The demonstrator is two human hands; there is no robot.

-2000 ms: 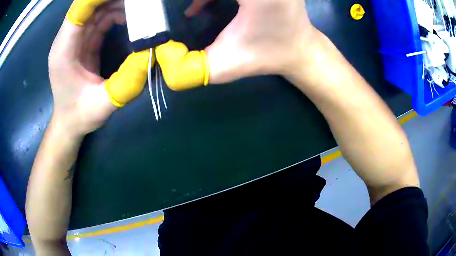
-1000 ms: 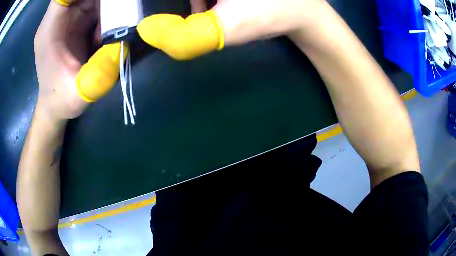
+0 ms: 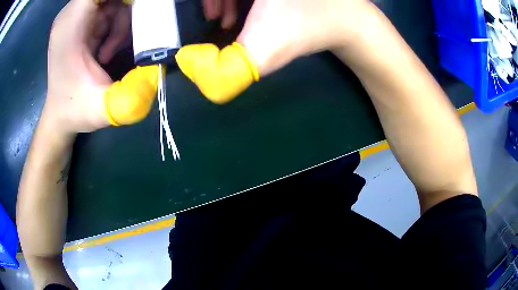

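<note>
A white driver unit (image 3: 154, 27) is at the top of the picture, its upper end cut off. Its black end cap (image 3: 157, 55) faces me, with several thin white lead wires (image 3: 164, 122) hanging from it. My left hand (image 3: 85, 73) holds the unit, its yellow-cotted thumb under the black end; its upper fingers are cut off by the top edge. My right hand (image 3: 272, 45) is at the unit's right, its yellow-cotted thumb tip beside the black end. Whether that tip touches is unclear, and its other fingers are partly out of the picture.
The dark green table (image 3: 238, 141) has a curved front edge. A blue bin (image 3: 463, 54) with white wired units (image 3: 502, 45) stands at the right. Part of another blue bin (image 3: 7, 241) shows at the left edge. A pale rail (image 3: 14, 14) curves at the top left.
The unit moved left and up, then slightly back right and down. My right thumb moved from under the black end to its right side. The loose yellow cot has left the view.
</note>
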